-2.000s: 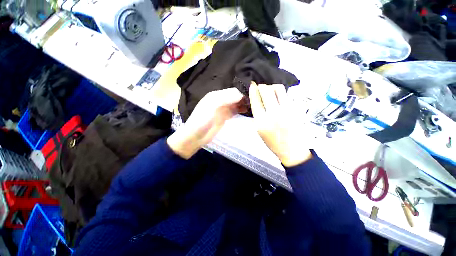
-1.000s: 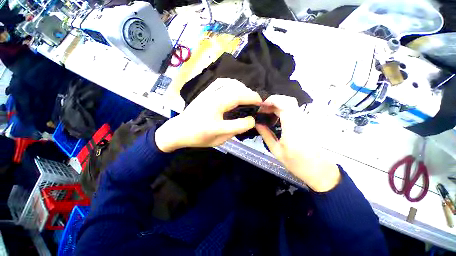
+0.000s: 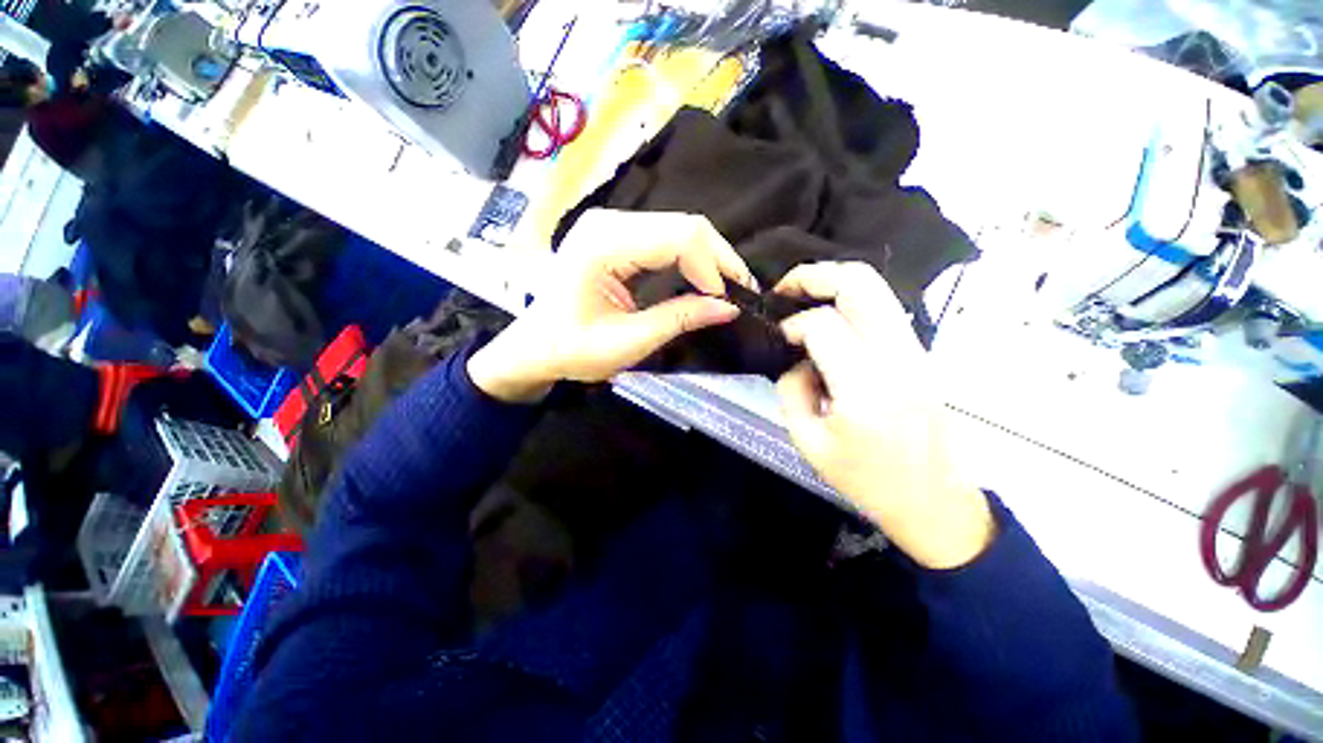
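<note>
A dark brown garment piece point(image 3: 776, 182) lies bunched on the white table, its near part raised at the front edge. My left hand point(image 3: 617, 305) pinches its edge between thumb and fingers. My right hand point(image 3: 878, 407) grips the same edge just to the right, fingers bent. A short stretch of dark cloth runs between the two hands' fingertips. Some fingertips are hidden behind the cloth.
The white sewing machine head point(image 3: 1161, 218) stands right of the cloth. Red-handled scissors point(image 3: 1259, 537) lie at the far right, another red pair point(image 3: 554, 125) beside the grey vented box point(image 3: 443, 73). A yellow-brown board point(image 3: 639, 109) lies behind. Crates point(image 3: 232, 544) and piled garments are at left.
The view has shifted right to left across the scene, so the machine and scissors sit further right. My fingers have closed in on the cloth edge, and the gap between my hands has narrowed.
</note>
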